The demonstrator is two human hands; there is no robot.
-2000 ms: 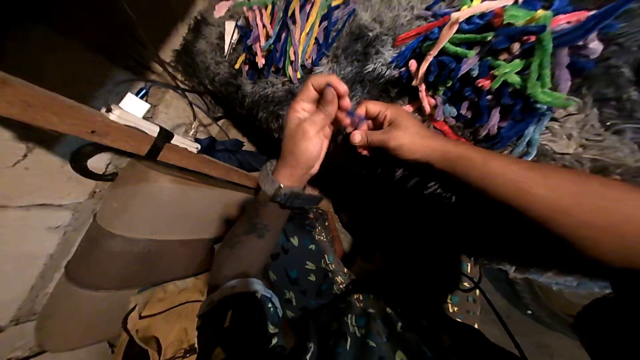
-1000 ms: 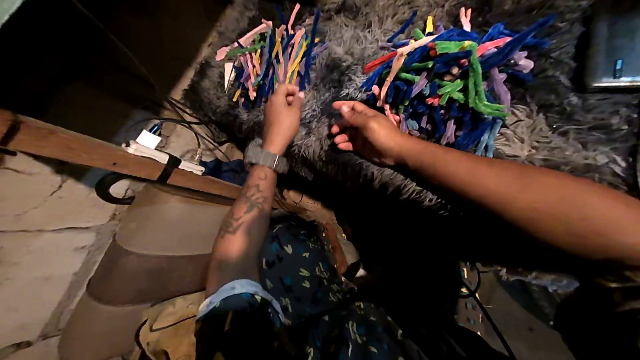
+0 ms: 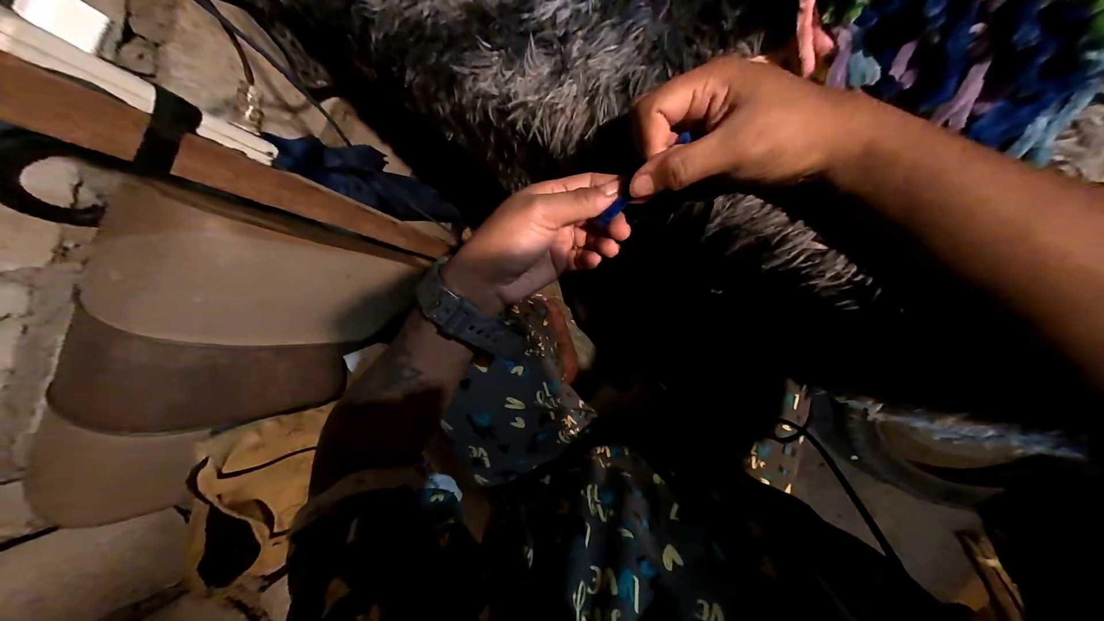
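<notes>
My left hand [image 3: 552, 224], with a watch on its wrist, pinches a short blue fuzzy strip [image 3: 612, 210] between thumb and fingers. Close beside it at the upper middle, my right hand [image 3: 724, 129] holds the same strip with its thumb and fingertips; a bit of blue shows between them. Most of the strip is hidden by the fingers. A pile of multicoloured fuzzy strips [image 3: 966, 69], blue, pink, purple and green, lies at the top right beyond my right forearm.
Grey shaggy fabric [image 3: 535, 69] spreads behind my hands. At the left runs a wooden rail [image 3: 285, 190] with a white power strip [image 3: 78, 69] and cables along it. Tan curved panels [image 3: 216, 267] and a yellowish cloth [image 3: 267, 466] are below. A black cord [image 3: 849, 487] hangs at the lower right.
A second ago my left hand was at the smaller bundle of strips and my right hand was apart from it. Now both hands are together on a blue strip. The view has shifted away from the bundles.
</notes>
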